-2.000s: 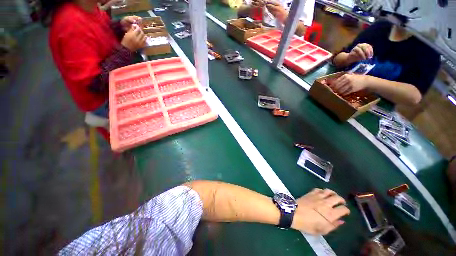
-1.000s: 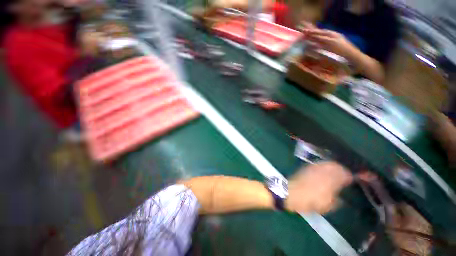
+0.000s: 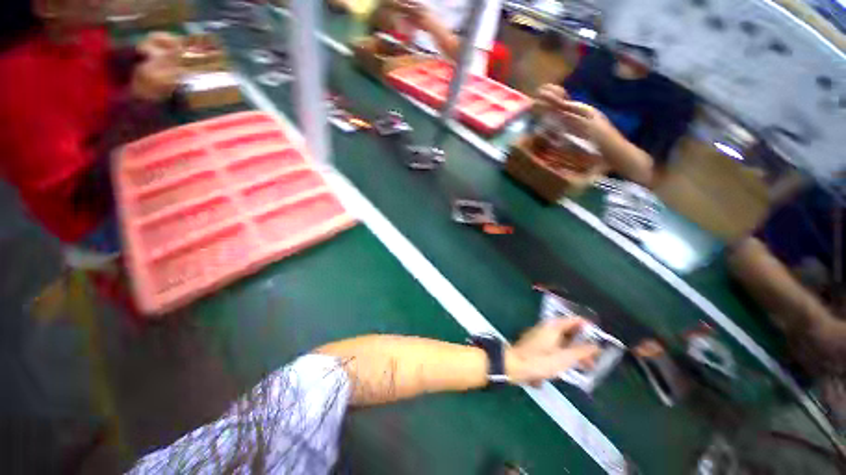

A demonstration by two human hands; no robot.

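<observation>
My left hand (image 3: 555, 352), with a dark watch on the wrist, reaches from the lower left over the white rail. Its fingers lie over a white-silver device housing (image 3: 605, 365) on the dark green belt. Blur hides whether the fingers grip it. A small orange-brown part shows at the housing's upper left end. Another housing (image 3: 657, 375) with an orange-brown part lies just right of it, and one more (image 3: 710, 353) lies further right. My right hand is not seen.
A pink-red compartment tray (image 3: 234, 246) stands left of the rail (image 3: 408, 255). A grey post (image 3: 311, 88) rises beside it. Across the belt are a cardboard parts box (image 3: 538, 176), a pile of units (image 3: 631, 206) and seated people. More housings lie up the belt.
My left hand has moved from beside the housing to over it, with its fingers on it. The hand seen at the lower right is no longer clear. The view has shifted.
</observation>
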